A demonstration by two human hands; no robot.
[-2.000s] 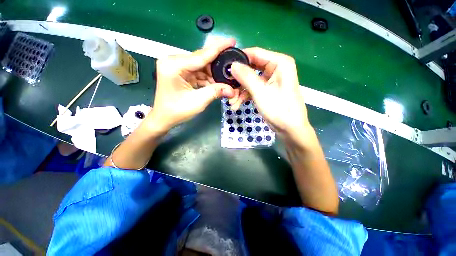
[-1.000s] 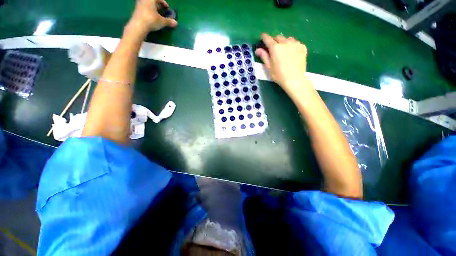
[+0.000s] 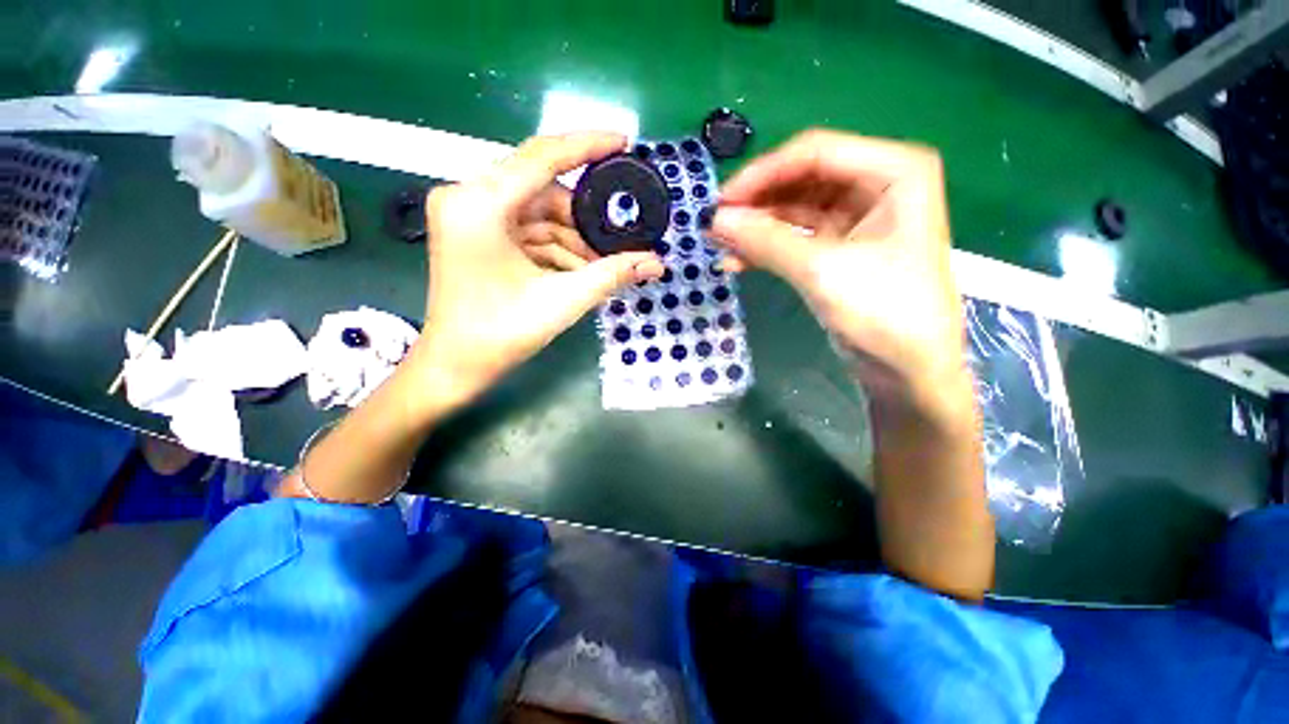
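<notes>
My left hand (image 3: 516,248) holds a black round housing (image 3: 601,181) upright by its edge, with its central hole facing me. My right hand (image 3: 834,234) is just right of it over the parts tray (image 3: 622,385), thumb and fingertips brought together. Whether a small round insert is between them cannot be told. The clear tray holds rows of small dark round inserts (image 3: 677,352) and its upper part lies across the white rail. Another black housing (image 3: 727,133) lies on the green belt just beyond the tray.
At left are a solvent bottle (image 3: 269,191), wooden stick (image 3: 177,300), crumpled white cloth (image 3: 212,371), a dark round part (image 3: 407,214) and another tray (image 3: 40,198). Clear plastic bags (image 3: 1021,424) lie right. The white rail (image 3: 1053,290) crosses the bench; a housing (image 3: 1110,217) sits on the belt.
My left hand has come back from the belt and now holds a housing before me. My right hand has moved from the rail to the tray's right side, near the housing.
</notes>
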